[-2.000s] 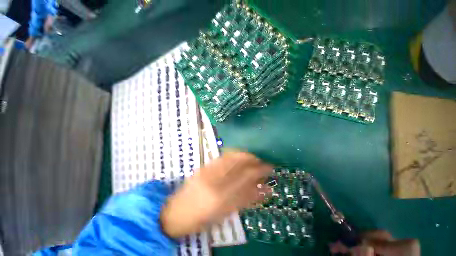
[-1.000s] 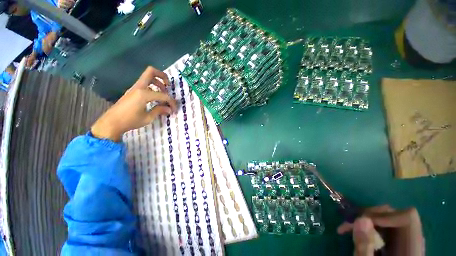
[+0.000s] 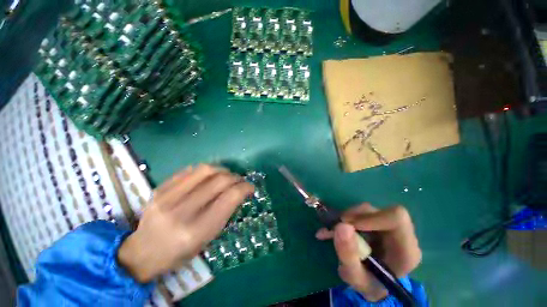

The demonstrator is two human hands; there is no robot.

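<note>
A green PCB panel [image 3: 243, 240] lies on the mat, its upper left part covered by my left hand [image 3: 183, 219]. The left fingers are bent together at the panel's top edge; whether they hold a small part is hidden. My right hand [image 3: 375, 243] holds the soldering iron [image 3: 312, 201] like a pen. The iron's tip is in the air or over the mat, right of the panel's top corner and apart from it. The white component sheet [image 3: 36, 174], with rows of dark parts, lies left, partly under my left arm.
Stacked PCB panels [image 3: 126, 66] stand at the upper left. Separate panels [image 3: 270, 75] lie at top centre. A tan pad [image 3: 402, 90] with silvery scraps lies right of them. A round spool [image 3: 390, 15] is beyond it. A dark box [image 3: 486, 60] with a red light and black cables [image 3: 486, 240] are at right.
My left hand has moved from the component sheet to the panel. The iron's tip has moved off the panel to its right. The view has shifted right, showing the dark box and cables.
</note>
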